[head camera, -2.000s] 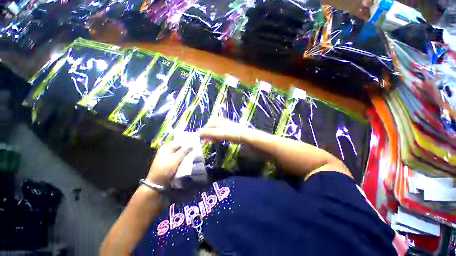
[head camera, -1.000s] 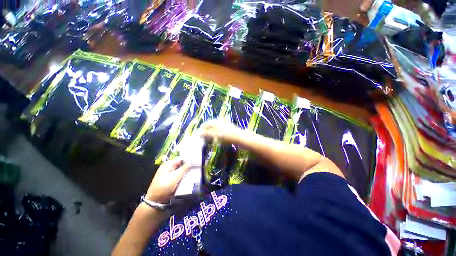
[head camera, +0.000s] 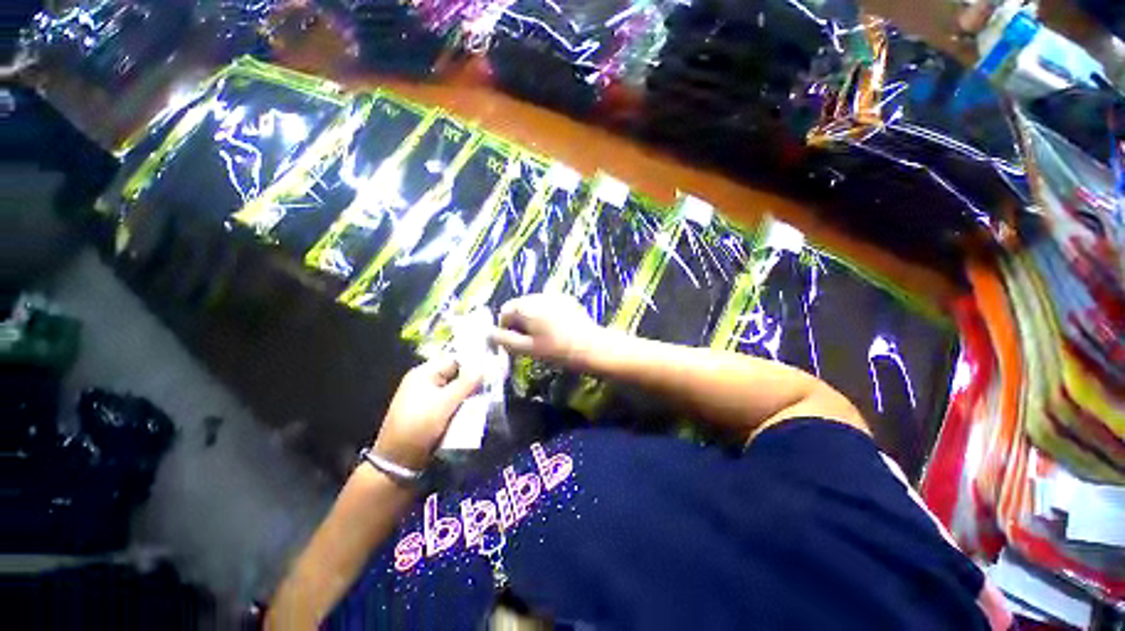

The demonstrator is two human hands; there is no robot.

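Note:
Black packs (head camera: 617, 247) in clear film with yellow-green edges lie overlapping in a long row. Small white stickers (head camera: 695, 207) sit at the top corners of several packs on the right part of the row; the packs further left show none. My left hand (head camera: 426, 401), with a bracelet at the wrist, is shut on a folded white sticker strip (head camera: 466, 425), held over the near edge of the row. My right hand (head camera: 543, 330) is just right of the strip, its thumb and fingertips pinched at the strip's upper end. Whether a loose sticker is between them is too small to tell.
Stacks of black shiny packs (head camera: 728, 111) line the table's far side. An orange-brown table strip (head camera: 494, 111) shows behind the row. A coloured pile (head camera: 1018, 407) with white papers stands at the right end. Dark bags (head camera: 117, 431) lie on the grey floor at left.
One more white sticker shows on a pack, left of the others. My right hand is at the strip as before, its fingers more clearly pinched. The view has shifted slightly.

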